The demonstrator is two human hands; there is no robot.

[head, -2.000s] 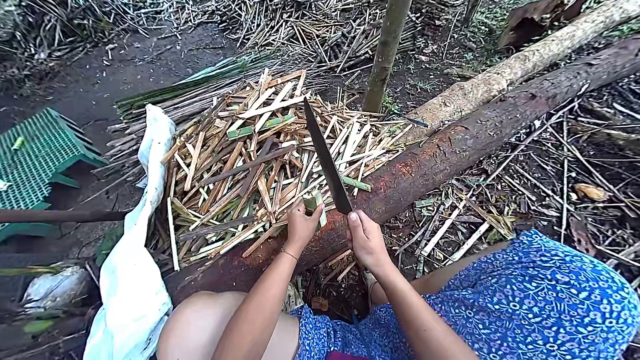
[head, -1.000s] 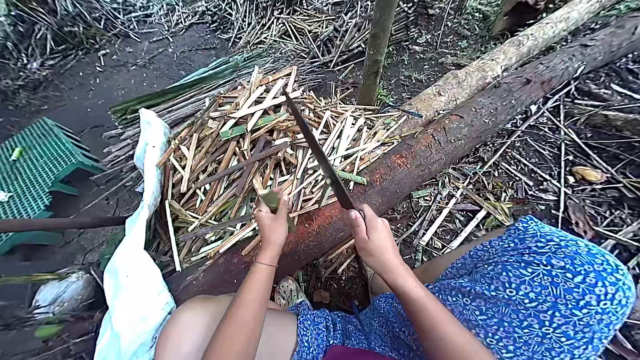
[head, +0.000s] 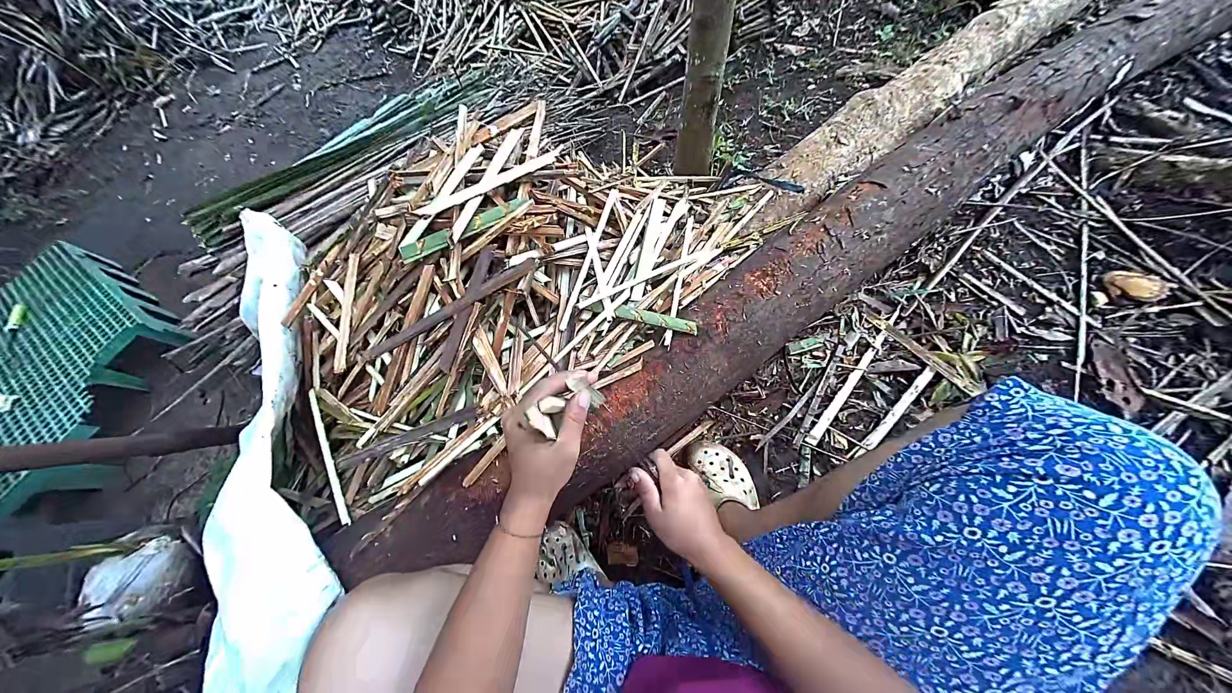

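Observation:
My left hand (head: 544,438) is closed around several short pale split wood pieces (head: 546,414), above the near edge of the pile of split sticks (head: 481,279). My right hand (head: 679,505) is low beside the near side of the dark log (head: 731,337), fingers curled, just left of a spotted light-coloured shoe (head: 722,474). Whether it holds anything cannot be made out, and the long blade is not plainly visible. Reddish scraped patches mark the log's top.
A white sack (head: 265,481) lies left of the pile, near a green slatted plastic stand (head: 77,337). An upright post (head: 705,87) rises behind the pile. A paler log (head: 905,106) runs beside the dark one. Sticks and dry litter (head: 1020,289) cover the ground at right.
My right hand has moved down from above the log, and the long dark blade it held up is no longer plainly seen. My left hand now shows several cut pieces in its grasp.

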